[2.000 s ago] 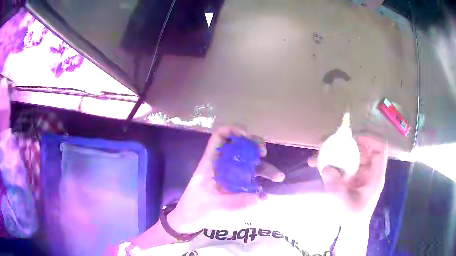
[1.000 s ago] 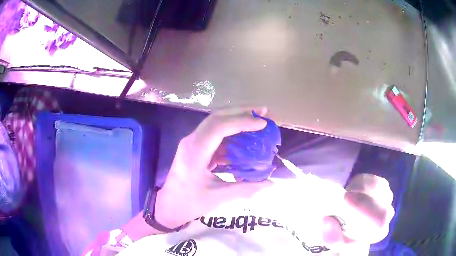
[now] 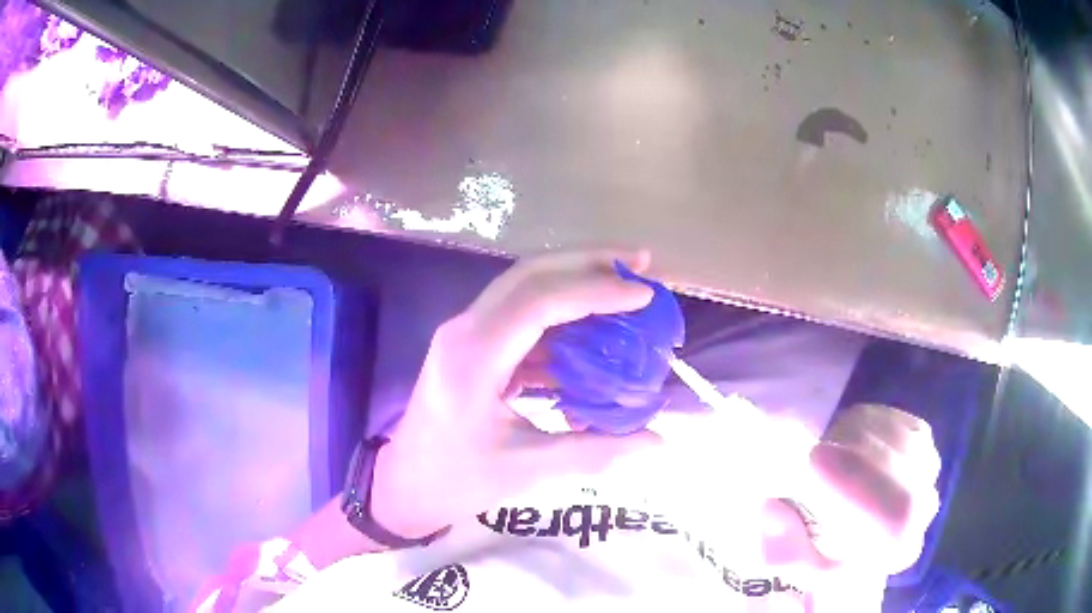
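Observation:
My left hand (image 3: 461, 395) holds a blue-violet hair piece (image 3: 611, 365) over my lap, fingers over its top and thumb beneath. My right hand (image 3: 868, 491) grips the white glue bottle (image 3: 757, 434), whose body blends into my white shirt. The bottle's thin pale tip points up and left and meets the right edge of the hair piece. Whether glue is coming out cannot be seen.
The tan bench (image 3: 647, 144) lies ahead, with a dark curved mark on it. A red lighter-like object (image 3: 966, 247) lies at its right. A blue-rimmed tray (image 3: 326, 395) is at left. A dark flat object (image 3: 443, 22) is at the bench's far left. Patterned cloth shows at the far left.
The right hand has brought the bottle from near the bench edge down and left to the hair piece. The left hand has turned the hair piece and shifted it slightly right.

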